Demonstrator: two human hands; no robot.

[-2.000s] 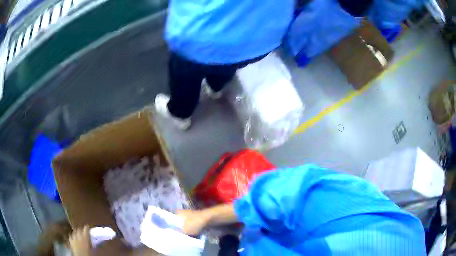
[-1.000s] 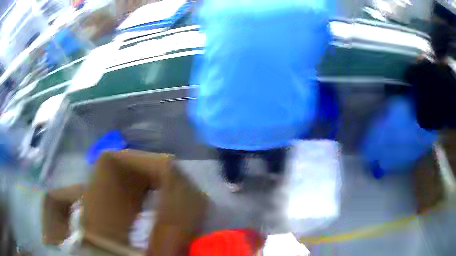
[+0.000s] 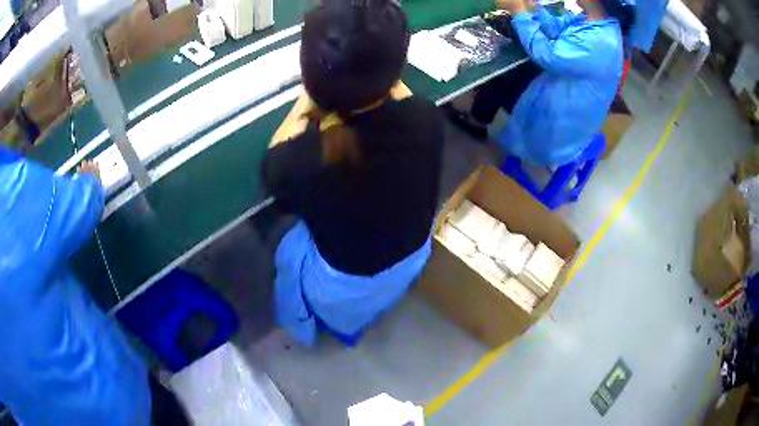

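A white object, box-like, shows at the bottom edge, partly cut off by the frame. I cannot tell what holds it. Neither of my hands is visible. Nearby on the floor stands an open brown carton with rows of white boxes inside. A wrapped white stack stands at the lower left.
A person in black and blue sits at the green bench. Another person in blue stands at left; one sits at upper right. Blue stools and more cartons stand on the floor.
The view has swung right along the bench. The red item and the carton of small white pieces have left the view; the seated people and carton of white boxes have come in.
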